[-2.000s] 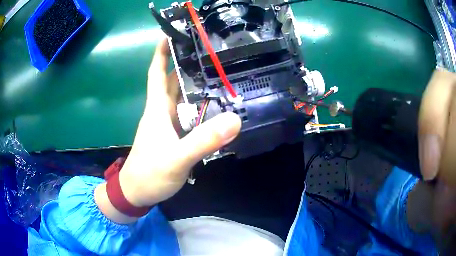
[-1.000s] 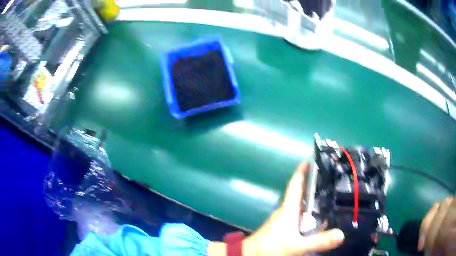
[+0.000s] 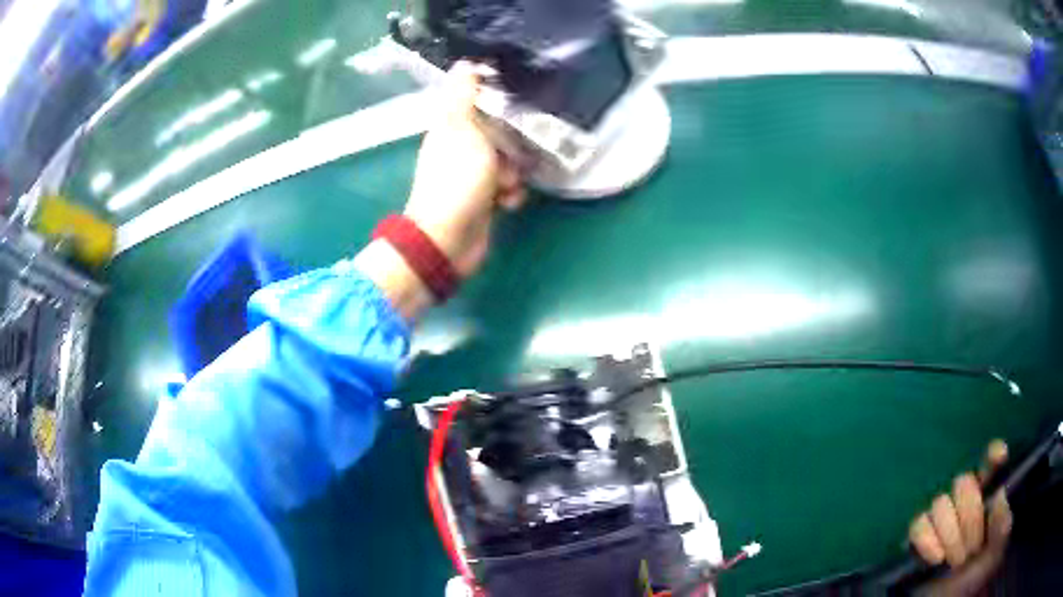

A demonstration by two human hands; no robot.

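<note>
A part-built unit [image 3: 560, 513] with a black inner module and white housing edges lies on the green surface at the bottom centre, cut off by the picture's edge. A red lead [image 3: 437, 484] runs down its left side. My left hand [image 3: 464, 175] is stretched forward and grips the near left side of a second unit [image 3: 583, 70], black on top with a round white base. My right hand [image 3: 965, 527] is at the lower right, closed around a dark, thin object that is partly cut off, perhaps the screwdriver or its cord.
A blue screw bin [image 3: 210, 306] stands at the left, partly behind my left sleeve. A black cable [image 3: 816, 366] runs right from the near unit across the green surface [image 3: 793, 222]. A white strip [image 3: 804, 58] edges the surface; a yellow object [image 3: 77, 229] is at the far left.
My left hand has let go of the near unit and reached forward to the second unit. My right hand has moved away from the near unit. The view has shifted.
</note>
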